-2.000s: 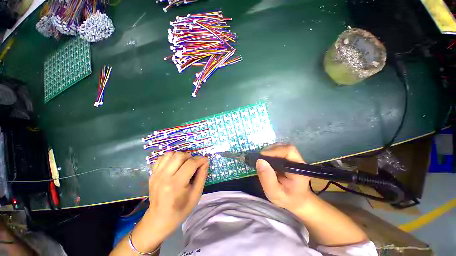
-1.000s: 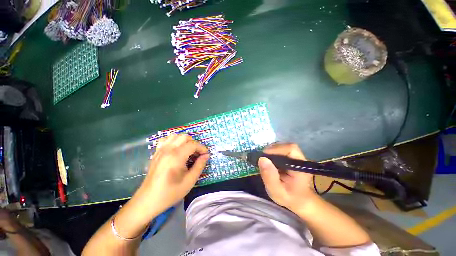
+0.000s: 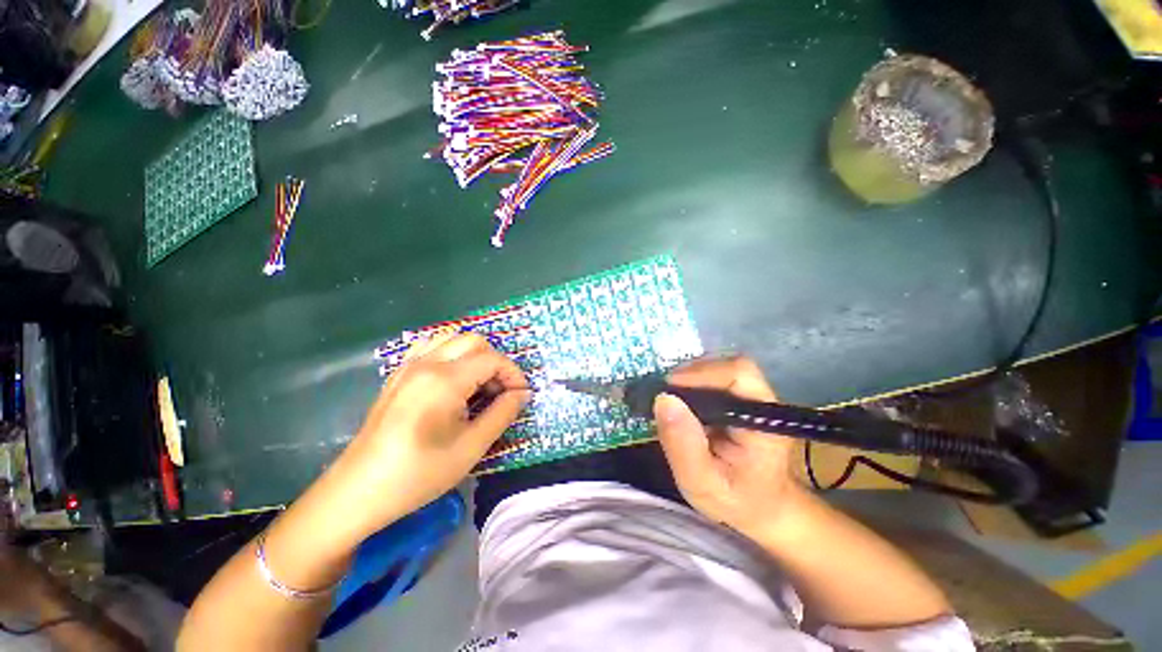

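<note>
The green and white PCB panel [image 3: 624, 312] lies on the bench in front of me. Short multi-coloured wire leads [image 3: 491, 322] lie in rows over its left part. My right hand [image 3: 729, 439] holds the black soldering iron [image 3: 816, 424], its thin tip pointing left onto the panel's middle. My left hand [image 3: 446, 397] rests over the panel's left part, thumb and finger pinched together near the iron's tip. What sits between those fingertips is too small to tell.
A loose lead pile [image 3: 516, 108] lies beyond the panel. A small lead bundle [image 3: 284, 226], a bare PCB panel [image 3: 200, 185] and wire harnesses [image 3: 264, 80] are at the left. A round crusted pot [image 3: 879, 166] stands right. A red-handled tool [image 3: 170, 446] lies at the left edge.
My left hand has moved slightly up the panel and its forearm has swung out to the left. The solder strand trailing left across the bench no longer shows. The iron stays on the panel.
</note>
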